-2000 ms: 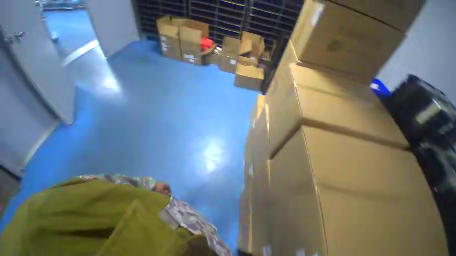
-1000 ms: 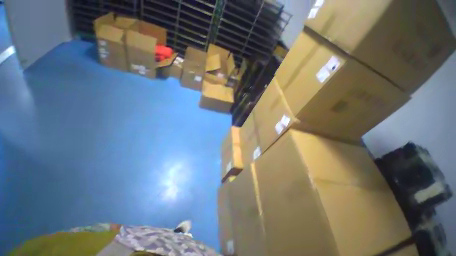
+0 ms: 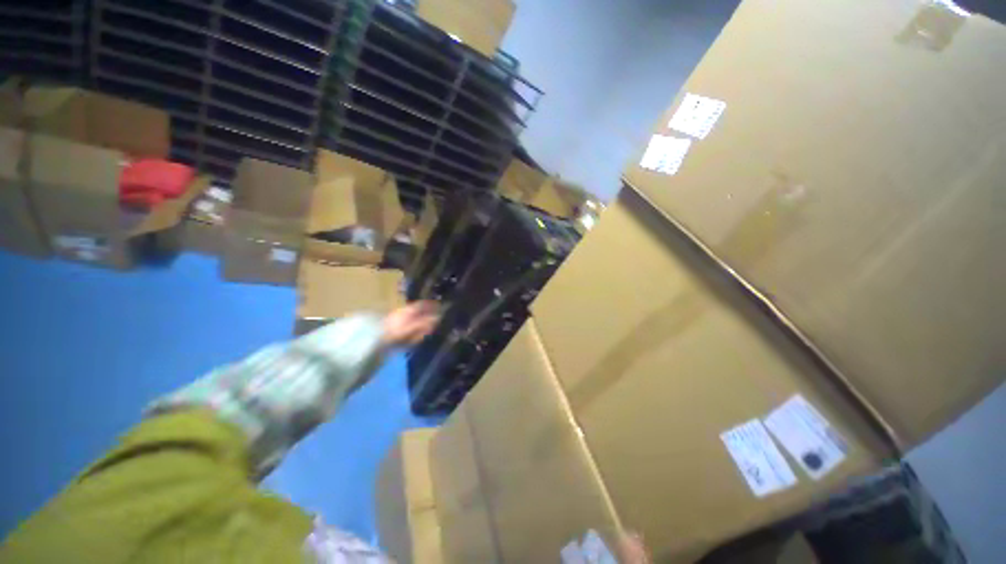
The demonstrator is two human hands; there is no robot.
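Large plain brown cartons stand stacked at the right. The upper carton point(image 3: 849, 209) bears two white labels point(image 3: 683, 132) near its left edge. The carton below it point(image 3: 651, 364) has two more labels point(image 3: 783, 444), one with a dark round mark. My left hand point(image 3: 410, 323), blurred, is held out left of the stack in a floral sleeve cover, touching no carton that I can make out; its finger shape is unclear. A small skin-coloured patch at the bottom edge of the lower carton looks like fingertips of my right hand point(image 3: 634, 548); the rest is hidden.
Open cartons point(image 3: 351, 289) stand on the blue floor point(image 3: 121, 331) before a dark slatted rack point(image 3: 221, 94), one with red contents point(image 3: 154, 182). Black stacked containers point(image 3: 474, 286) stand beyond the stack. More black plastic point(image 3: 871, 518) shows at lower right.
The view has turned right and come closer to the stack, so the labels show larger. My left forearm and hand have come up into view, and likely right fingertips now show at the carton.
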